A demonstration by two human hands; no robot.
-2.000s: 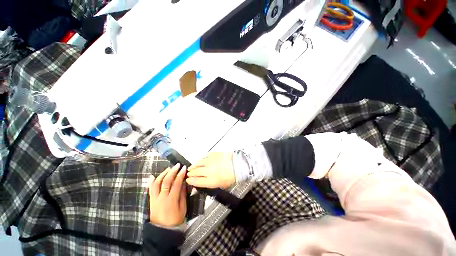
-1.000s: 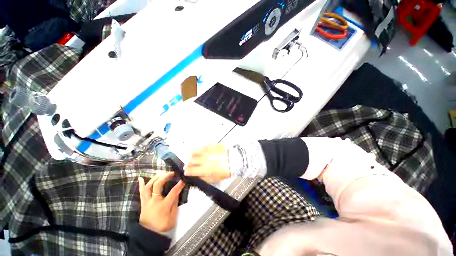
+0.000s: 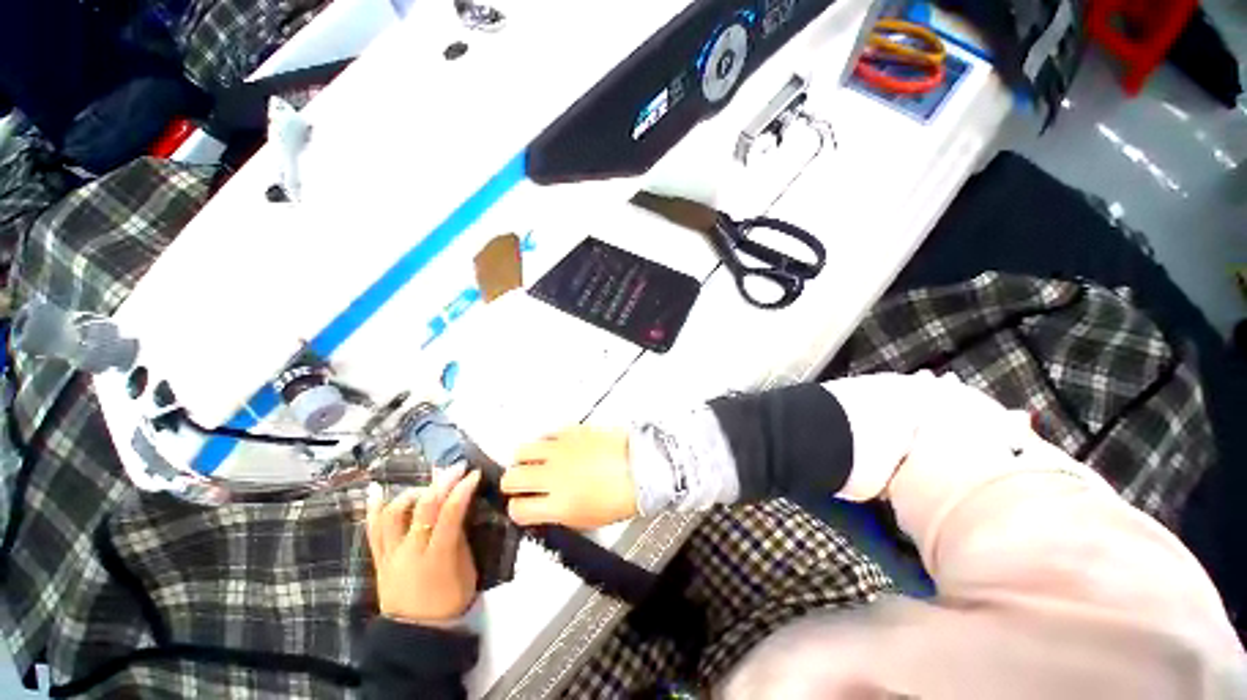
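A plaid garment panel (image 3: 246,574) lies under the left end of the white sewing machine (image 3: 397,178). A black binding strip (image 3: 588,558) runs from the greyish-blue attachment (image 3: 438,440) down across the table edge. My left hand (image 3: 425,547) lies palm down on the dark cloth edge just below the attachment, fingertips close to it. My right hand (image 3: 572,479) rests on the strip to the right of it, fingers bent over it. Whether the fingers pinch the cloth is hidden. The needle area is too small to make out.
A smartphone (image 3: 615,293), black-handled shears (image 3: 769,260) and a brown cardboard piece (image 3: 499,265) lie beyond my hands. Orange-handled scissors (image 3: 900,58) are at the far end. More plaid cloth (image 3: 1039,356) is heaped on dark cloth at the right.
My left hand has moved up toward the attachment, its fingertips now close to it. My right hand stays at the strip with its fingers shifted slightly. The view has shifted a little.
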